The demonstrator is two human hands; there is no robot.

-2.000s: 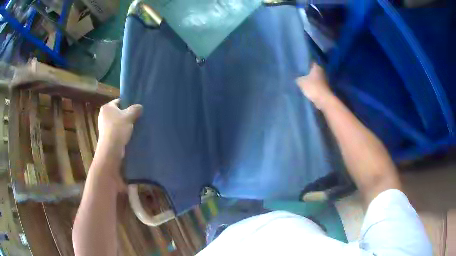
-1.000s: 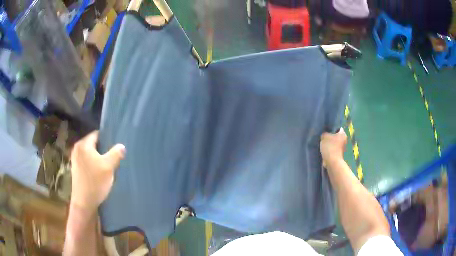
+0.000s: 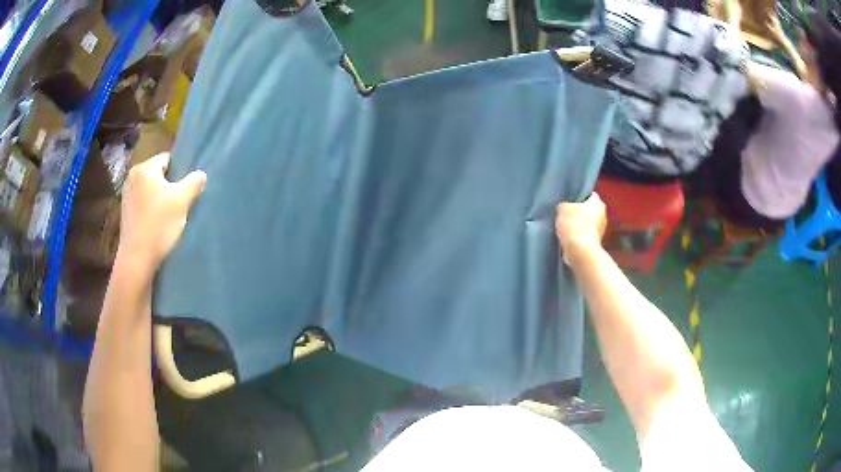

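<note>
A large blue-grey fabric-covered folding frame [image 3: 443,221] is held up in front of my body, partly folded along a crease left of its middle. Pale tube ends and black joints show at its corners and at the fold. My left hand [image 3: 159,207] grips its left edge, thumb on the fabric. My right hand [image 3: 581,229] grips its right edge, with the fingers partly hidden behind it.
Blue racks [image 3: 78,175] with brown cartons [image 3: 76,57] stand on the left. At the upper right, a person in a patterned top [image 3: 673,88] sits on a red stool [image 3: 643,217]. Another person in pink [image 3: 788,138] is near a blue stool [image 3: 813,226].
The view has turned and moved along the green floor. The pallet and blue structure have left view, and seated people now show close at the right. Both hands still hold the frame.
</note>
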